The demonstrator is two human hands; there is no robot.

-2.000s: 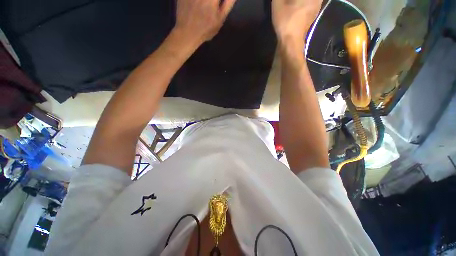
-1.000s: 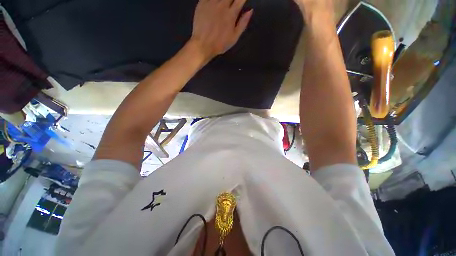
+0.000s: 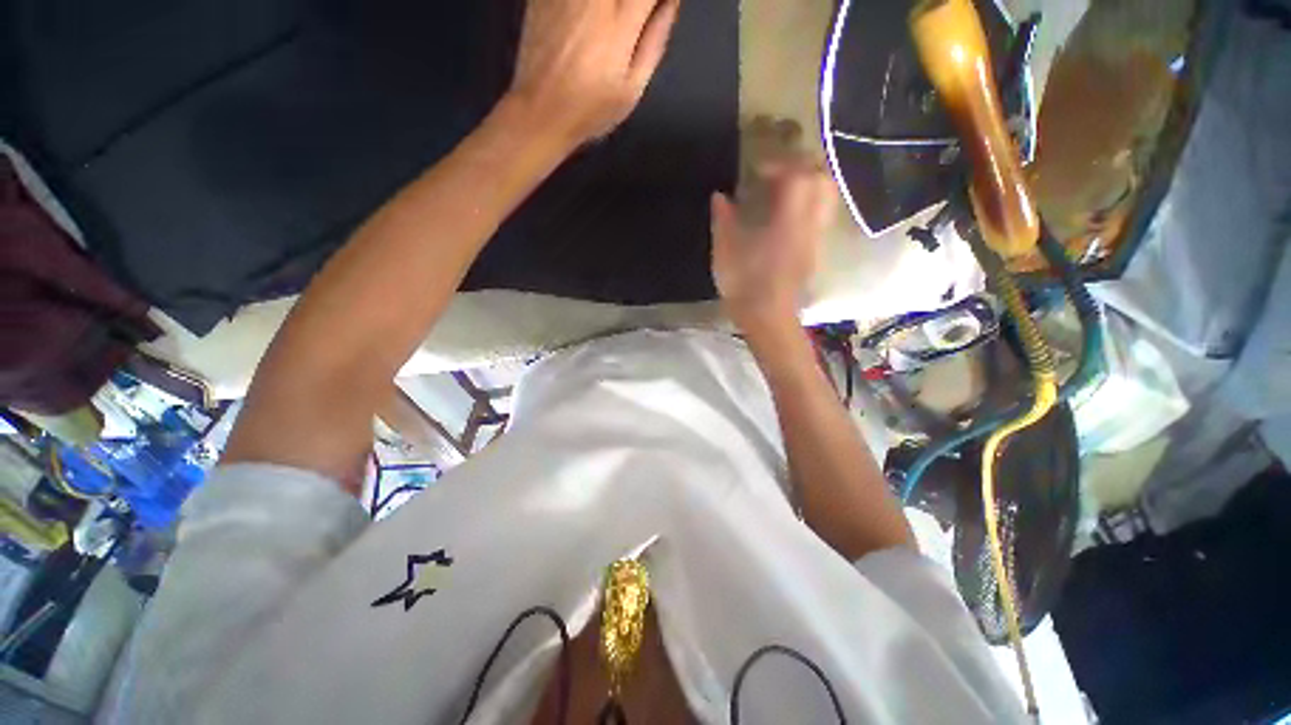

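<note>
The dark garment panel (image 3: pixel 623 213) lies flat on the cream pressing table cover (image 3: pixel 531 319), its straight right end near the middle of the view. My left hand (image 3: pixel 588 64) rests on the panel, fingers cut off by the top edge. My right hand (image 3: pixel 772 241) is blurred, over the panel's right edge and the cream cover, with nothing visible in it; its fingers are apart. The steam iron (image 3: pixel 885 106), with a bright rim and an orange-yellow handle (image 3: pixel 984 128), stands right of my right hand, untouched.
A brown stained plate (image 3: pixel 1104 128) is right of the iron. Yellow (image 3: pixel 995 524) and green (image 3: pixel 942 446) hoses hang down at the right. A maroon heap (image 3: pixel 64 305) lies at the table's left end. Blue plastic (image 3: pixel 142 460) is below it.
My right hand has come back from the top edge toward me, to the panel's lower right side. My left hand stays on the panel. The whole view has shifted somewhat.
</note>
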